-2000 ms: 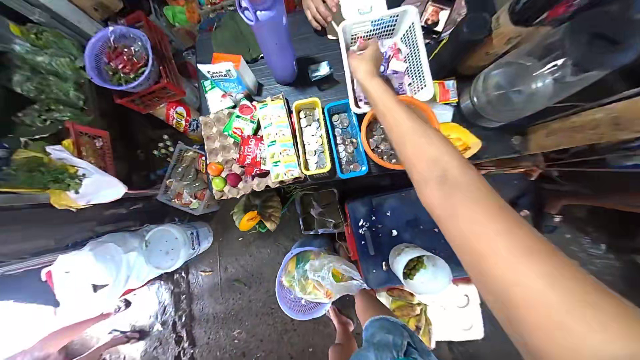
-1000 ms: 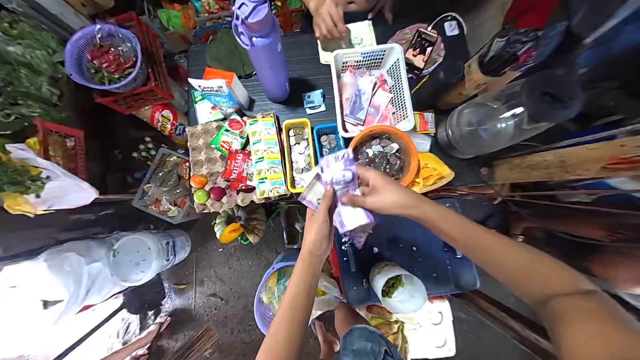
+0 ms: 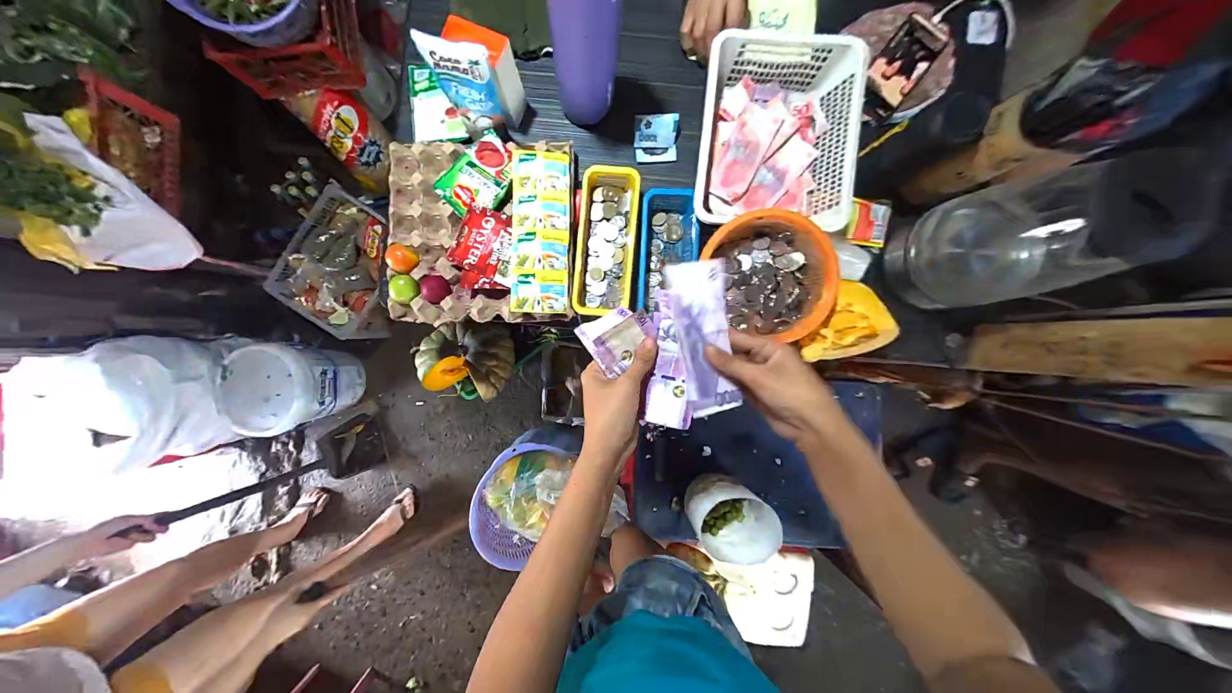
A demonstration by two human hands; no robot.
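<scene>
My left hand [image 3: 614,395] grips purple banknotes [image 3: 666,385] at their lower left. Over them, my right hand [image 3: 770,377] pinches another purple banknote [image 3: 701,318]. Both hands are in front of the table's near edge, below the coin containers. An orange bowl of coins [image 3: 821,308] stands just above my right hand. To its left are a blue tray [image 3: 671,198] and a yellow tray [image 3: 584,241], both holding coins. Behind the bowl, a white plastic basket [image 3: 705,125] holds mostly red-pink banknotes [image 3: 760,144]. A folded bluish banknote [image 3: 656,133] lies on the dark table.
Egg cartons [image 3: 414,173] with sachets and tomatoes stand at left, near a purple bottle [image 3: 585,58]. Another person's hand [image 3: 712,24] is at the far edge. Below are a dark blue surface [image 3: 818,472] with a white container [image 3: 756,534] and a purple basket [image 3: 486,510]. Another person's legs [image 3: 241,616] show at lower left.
Two seconds ago one hand was in the white basket; both hands now hold purple banknotes in front of the table. Since one second ago, the notes have been spread apart between my hands.
</scene>
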